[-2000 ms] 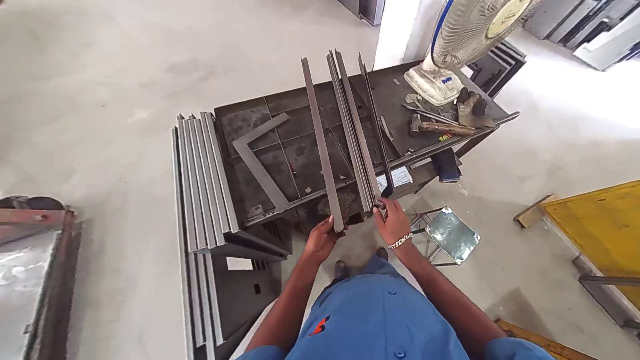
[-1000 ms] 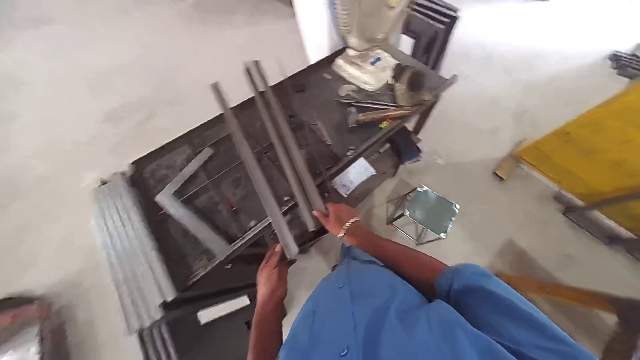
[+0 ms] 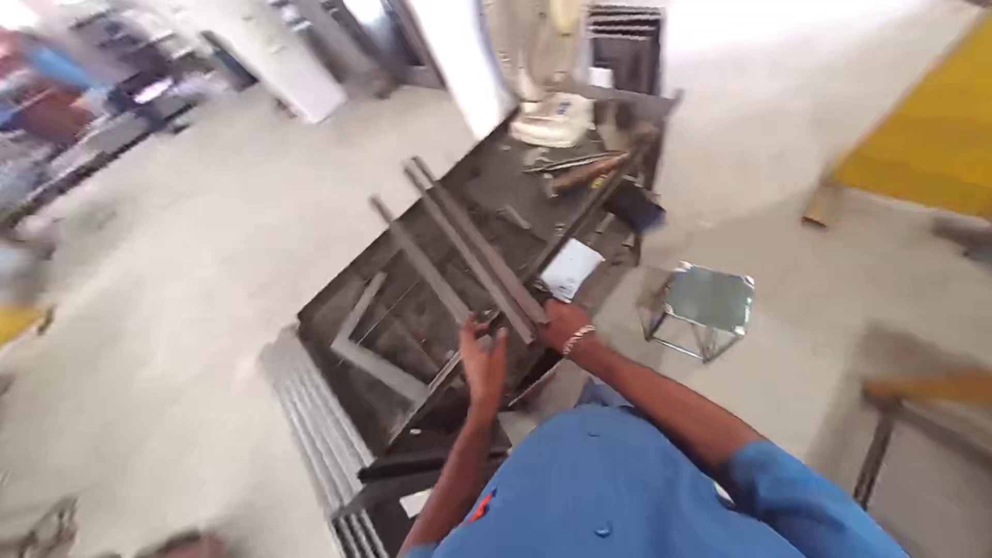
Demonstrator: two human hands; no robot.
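Note:
My right hand is closed around the near ends of two long metal bars, which lie side by side and slant up and away over the dark metal workbench. Just left of it, my left hand is at the near end of a third metal bar, fingers spread; whether it grips that bar is blurred. An L-shaped metal piece rests on the bench, left of my left hand. A white paper is beside the bench edge, beyond my right hand.
A fan's base and a hammer occupy the bench's far end. Stacked metal profiles stand against its left side. To the right are a small stool and a yellow panel. A pillar rises behind the bench.
The left hand's fingers have spread at the end of the single bar. The right hand stays at the paired bars. The view has turned, bringing in more of the workshop at upper left.

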